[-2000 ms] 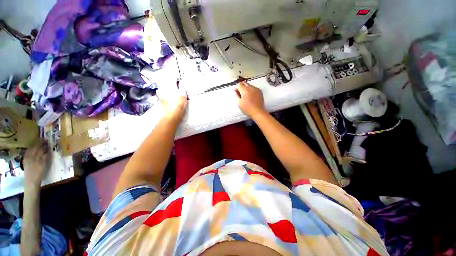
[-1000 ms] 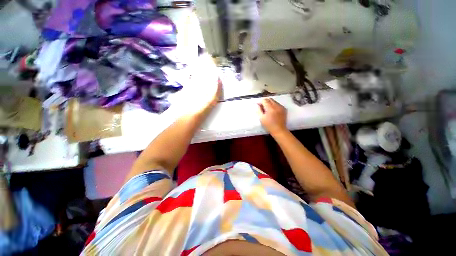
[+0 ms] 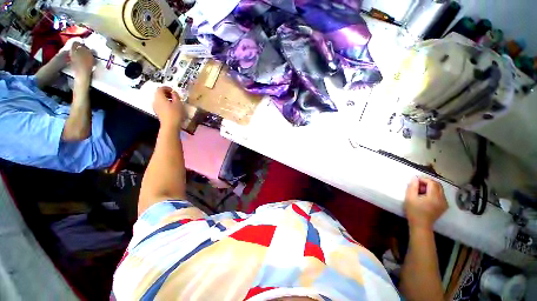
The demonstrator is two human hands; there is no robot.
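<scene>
My left hand [image 3: 169, 106] is at the far left end of my table, beside the neighbouring machine, with its fingers curled. My right hand [image 3: 425, 203] is at the table's front edge at right, fingers curled in, left of the black-handled scissors [image 3: 480, 188]. Whether either hand pinches a thin thread cannot be seen. The cream sewing machine [image 3: 471, 82] stands at upper right, its needle area lit brightly. The purple patterned garment [image 3: 294, 59] lies crumpled on the white table [image 3: 306, 147], between my left hand and the machine.
A person in light blue [image 3: 41, 126] sits at left, hands at the neighbouring machine [image 3: 138, 23] with its round vented end. A brown board [image 3: 226, 94] lies near my left hand. A screwdriver-like tool [image 3: 383, 16] and thread cones [image 3: 433, 17] are at the back. White spools [image 3: 500, 282] show below right.
The view has swung left. My left hand has moved from near the needle area to the table's left end. My right hand stays near the front edge, left of the scissors.
</scene>
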